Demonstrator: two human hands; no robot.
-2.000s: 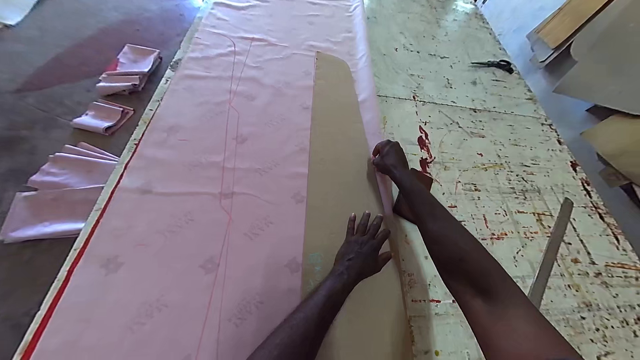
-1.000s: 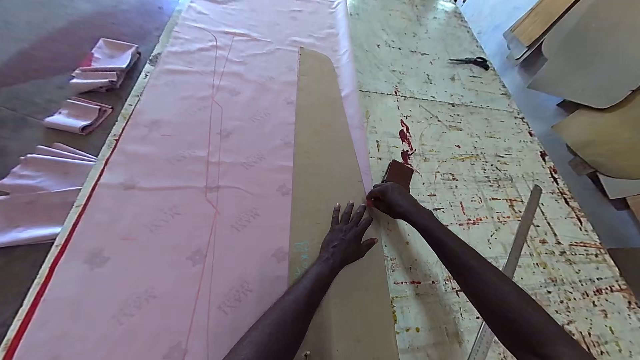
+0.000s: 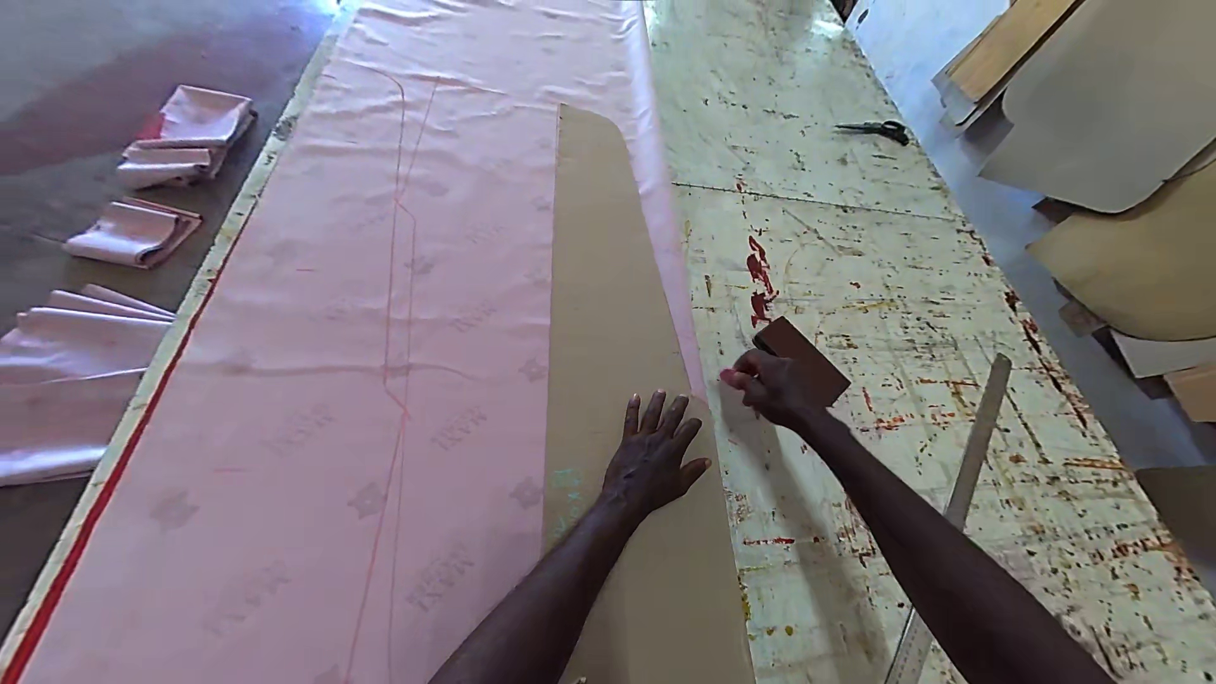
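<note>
Pink fabric (image 3: 313,361) with red drawn lines lies spread over the table, and a long brown cardboard pattern (image 3: 608,285) rests on its right part. Fingers spread, my left hand (image 3: 657,458) lies flat on the pattern near its right edge. Just right of that edge, my right hand (image 3: 771,385) pinches a small pinkish-red piece, perhaps tailor's chalk (image 3: 730,377). Beside and partly behind the right hand is a dark brown rectangular block or case (image 3: 807,361) on the table.
A metal ruler (image 3: 978,442) lies slanted at the right, partly beneath my right forearm. Black scissors (image 3: 879,130) rest on the paint-marked table (image 3: 893,266) farther back. Folded pink fabric pieces (image 3: 133,230) are beyond the left edge; cardboard sheets (image 3: 1102,114) stand beyond the right edge.
My right hand has come off the pattern's edge, where it was a second ago, to just right of it. My left hand stays flat on the pattern.
</note>
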